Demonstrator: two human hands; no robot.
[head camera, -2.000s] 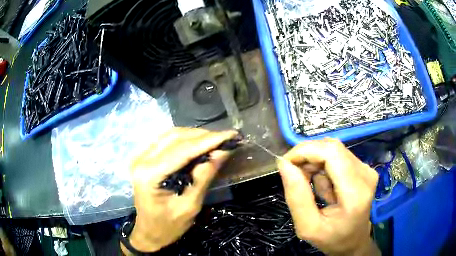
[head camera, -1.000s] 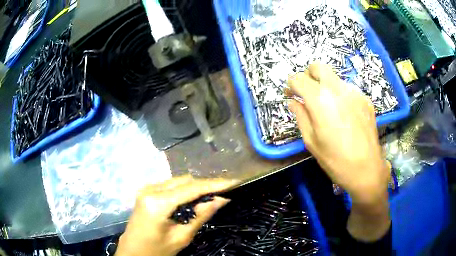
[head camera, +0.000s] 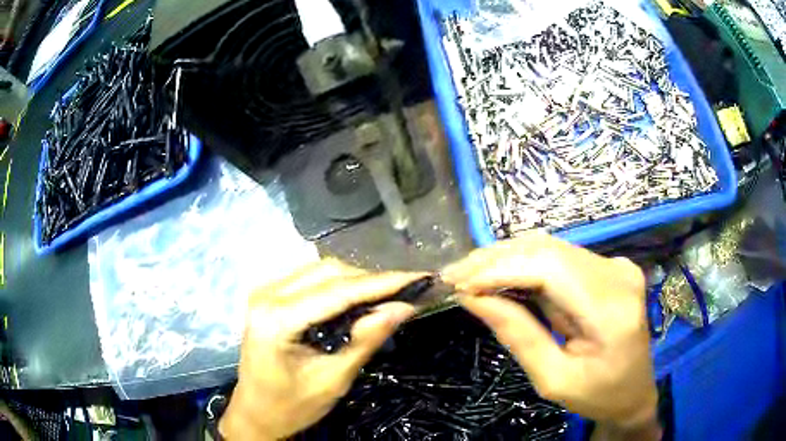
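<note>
My left hand (head camera: 302, 332) holds a bunch of black slender parts (head camera: 332, 332), with one sticking out between thumb and forefinger towards the right. My right hand (head camera: 560, 314) has its thumb and forefinger closed at the tip of that black part; what they pinch is too small and hidden to tell. The fingertips of both hands meet just in front of the soldering iron (head camera: 392, 202), whose tip points down a little above and left of them. The right blue tray (head camera: 603, 228) holds many silver metal parts (head camera: 569, 129).
The left blue tray (head camera: 129, 207) holds black parts. A clear plastic bag (head camera: 181, 293) lies between it and the iron. The clamp (head camera: 336, 65) and stand base (head camera: 332, 194) are behind my hands. A lower bin of black parts (head camera: 431, 388) is below the bench edge.
My right hand has come back from the silver parts in the right tray to the fingertips of my left hand. My left hand still holds the black bunch. The view has shifted slightly.
</note>
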